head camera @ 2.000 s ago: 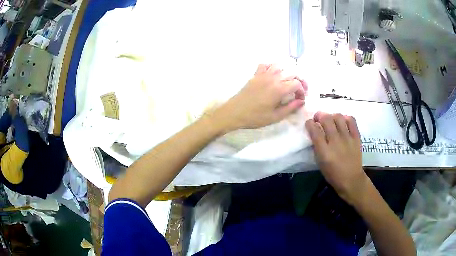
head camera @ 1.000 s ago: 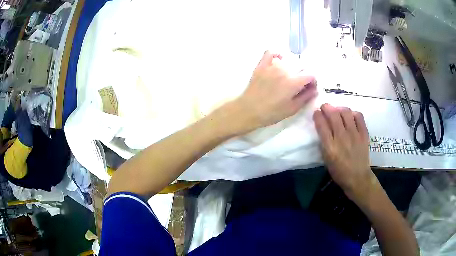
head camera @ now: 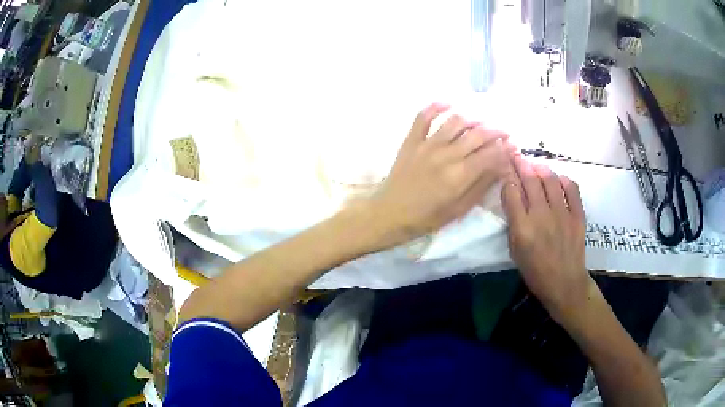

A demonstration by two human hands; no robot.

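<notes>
The white garment [head camera: 278, 183] is spread over the table, overexposed, with a small tan label [head camera: 185, 157] at its left. My left hand [head camera: 453, 171] lies on the cloth with its fingertips against my right hand's fingers. My right hand [head camera: 547, 219] is on the cloth's right edge near the table front, fingers bent. The fingertips of both hands meet at the cloth edge and appear to pinch it; the exact grip is hidden. The presser foot and needle area [head camera: 548, 75] is above and right of my fingertips, brightly lit.
Tailor's shears [head camera: 672, 167] and silver thread snips [head camera: 638, 163] lie on the right. The machine head [head camera: 676, 40] is at upper right, a lamp bar [head camera: 480, 48] left of it. A printed ruler [head camera: 628, 241] runs along the front edge. Another person [head camera: 60, 238] sits at far left.
My left hand has moved slightly down and right so its fingertips now meet my right hand's. The view has shifted a little. The shears and snips lie as before.
</notes>
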